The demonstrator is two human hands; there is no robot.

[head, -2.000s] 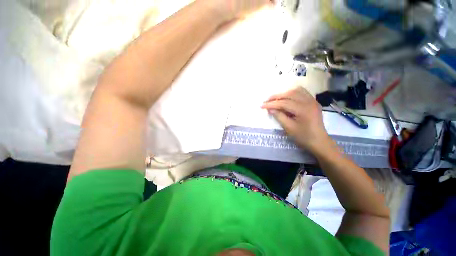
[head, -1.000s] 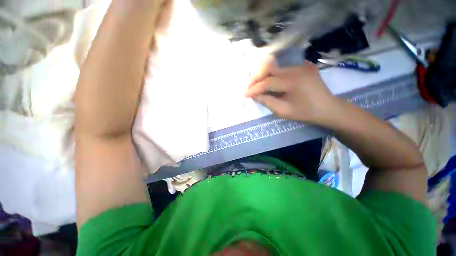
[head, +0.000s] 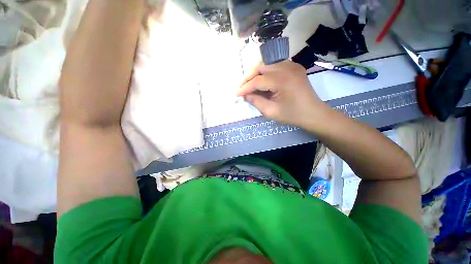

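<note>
Cream fabric (head: 168,98) lies on the table left of centre, its upper part washed out by glare. My left forearm crosses it upward, and my left hand is beyond the top edge. My right hand (head: 281,93) rests right of the fabric, thumb and fingertips close together. Glare hides whether anything is between them. The sewing machine head is partly in view at the top, with a grey ribbed knob (head: 274,50) just above my right hand.
Black pieces (head: 341,40), snips (head: 351,68) and a red stick (head: 391,20) lie to the right. Red-handled scissors (head: 424,93) lie by a dark object (head: 451,77) at far right. A ruler strip (head: 237,135) runs along the front edge. More cream fabric (head: 31,116) is heaped left.
The view has shifted, so the machine head sits higher and further left, and the knob now shows. My left hand has left the picture. My right hand keeps a similar closed-finger pose.
</note>
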